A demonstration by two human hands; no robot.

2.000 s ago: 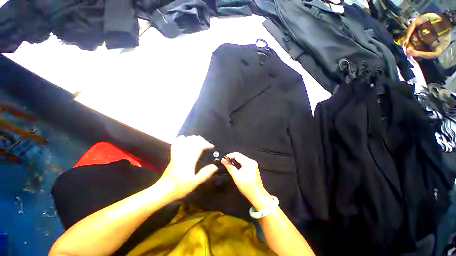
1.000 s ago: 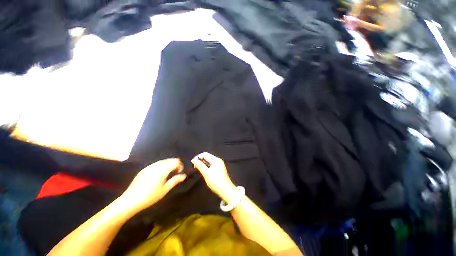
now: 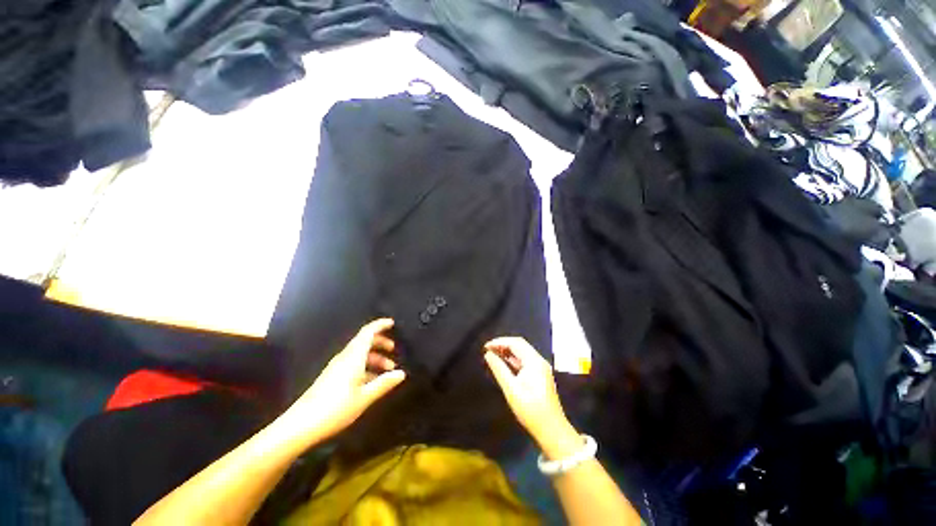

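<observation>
A black suit jacket [image 3: 452,216] lies on the white table with its hanger hook [image 3: 419,86] standing out of the collar. One sleeve is bent across the front, and its cuff shows several small buttons [image 3: 433,308]. My left hand [image 3: 364,372] is open beside the cuff, at its lower left, thumb and fingers apart, holding nothing visible. My right hand [image 3: 521,382] is at the jacket's lower right, fingers curled around a small dark reddish object [image 3: 508,357], mostly hidden and too small to identify.
Black hung jackets [image 3: 688,267] lie in a pile at the right, their hooks bunched at the top. Grey garments [image 3: 544,62] lie behind, and a black garment heap [image 3: 62,92] is at the far left. A red seat [image 3: 154,388] shows below the white table's edge [image 3: 174,314].
The view has shifted. My hands, earlier close together at the jacket's lower front, are now farther apart. The sleeve now lies bent across the front with its cuff buttons showing.
</observation>
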